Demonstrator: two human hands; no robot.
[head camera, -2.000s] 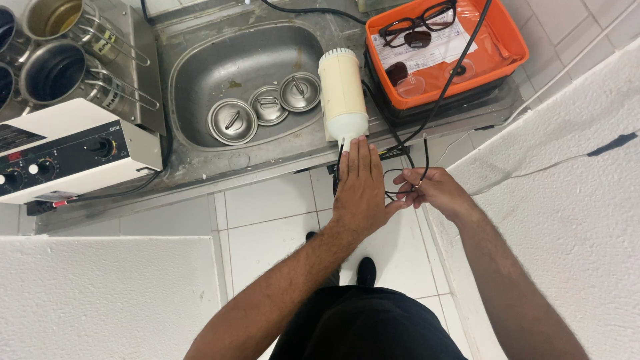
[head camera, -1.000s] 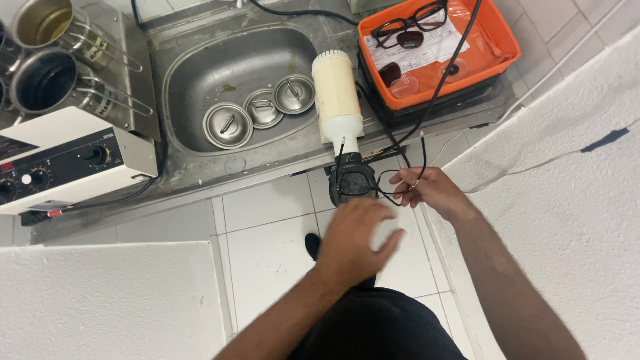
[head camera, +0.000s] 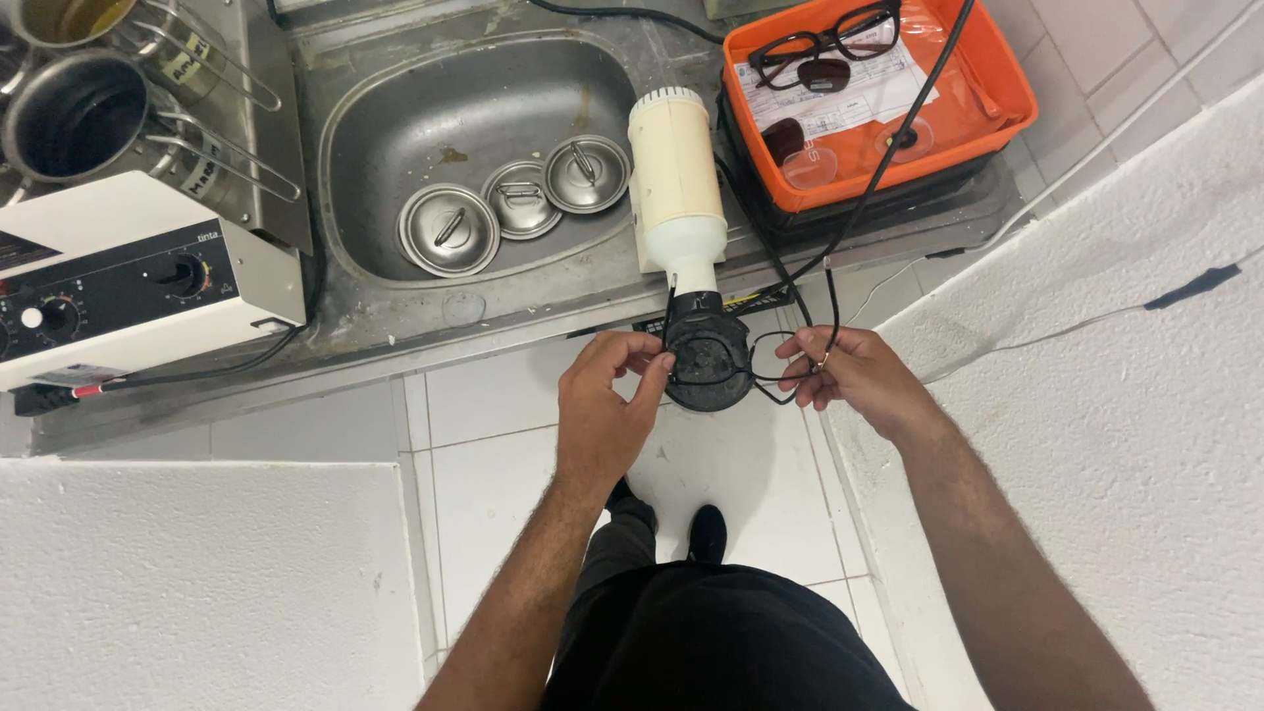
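A pair of eyeglasses with a thin black frame (head camera: 743, 377) hangs between my hands, over the round black head (head camera: 708, 360) of a cream cylindrical device (head camera: 676, 163), probably a frame warmer. My left hand (head camera: 617, 400) pinches the frame's left side between thumb and fingertips. On the other side, my right hand (head camera: 839, 370) grips the frame near the hinge, fingers curled. Both temples point up toward the sink. Whether the frame touches the black head cannot be told. Black cables run close beside my right fingers.
Three round metal lids (head camera: 449, 229) lie in the steel sink (head camera: 395, 109). Left of it stands a white machine with knobs (head camera: 148, 276) and metal pots (head camera: 74, 118). An orange tray (head camera: 879, 188) holds dark glasses (head camera: 825, 44), loose lenses and papers. White textured partitions (head camera: 207, 573) flank me.
My left hand lay over the device's black head, drew back toward me, and now pinches the frame's left side. My right hand has kept its hold on the frame.
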